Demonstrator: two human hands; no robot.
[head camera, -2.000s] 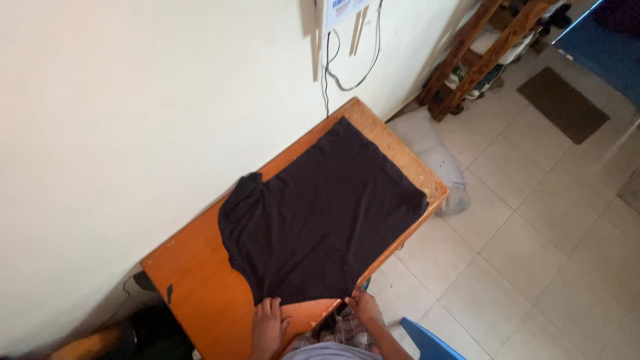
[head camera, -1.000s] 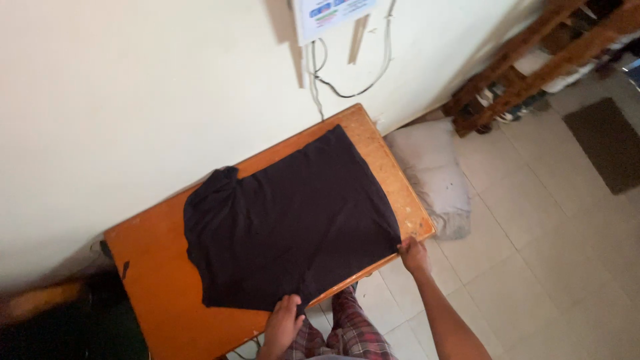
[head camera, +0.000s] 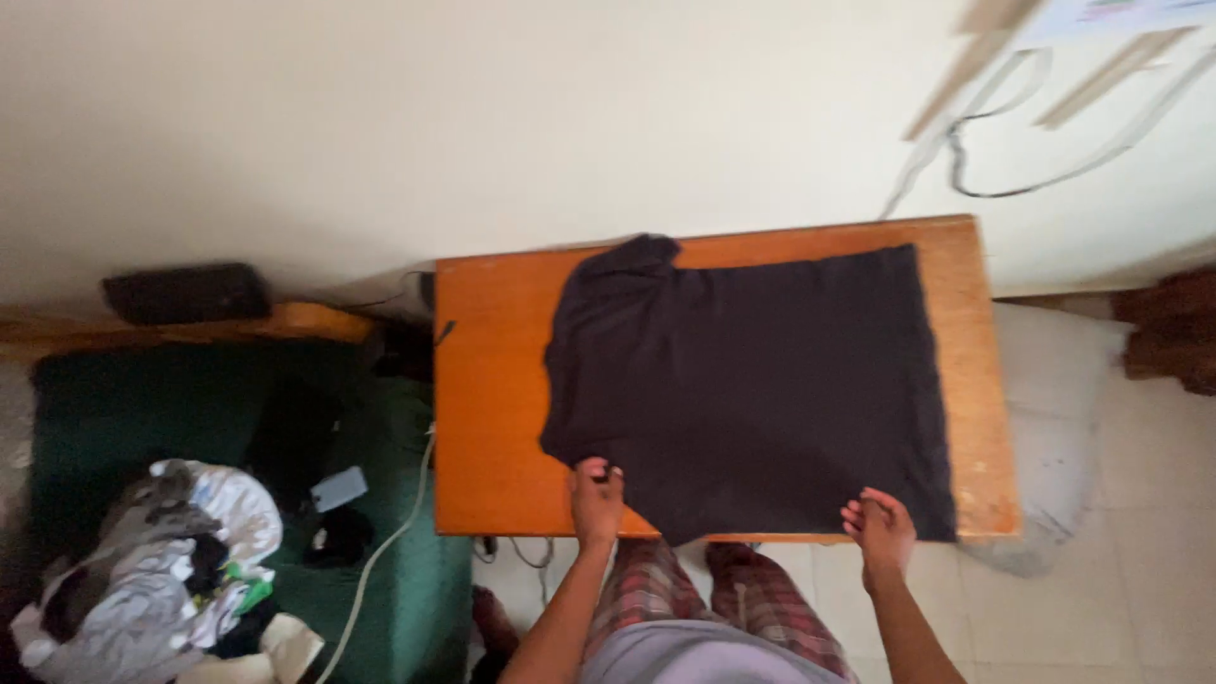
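Observation:
A dark T-shirt (head camera: 760, 389) lies spread flat on a wooden table (head camera: 489, 399), its hem toward the right and its neck and sleeve end toward the left. One sleeve is bunched near the wall. My left hand (head camera: 598, 494) pinches the shirt's near left edge, thumb and finger close together at the fabric. Above the shirt's near right part is my right hand (head camera: 882, 532), fingers bent and apart, with no cloth plainly gripped.
At the left, a green surface (head camera: 399, 589) bears a heap of clothes (head camera: 161, 570) and a white cable (head camera: 380, 551). A grey cushion or sack (head camera: 1050, 418) rests on the floor right of the table. Cables (head camera: 1026, 190) hang on the wall.
My right hand has left the shirt's near right corner and is now a little to the left of it. My left hand has moved left along the near edge. The view has swung left.

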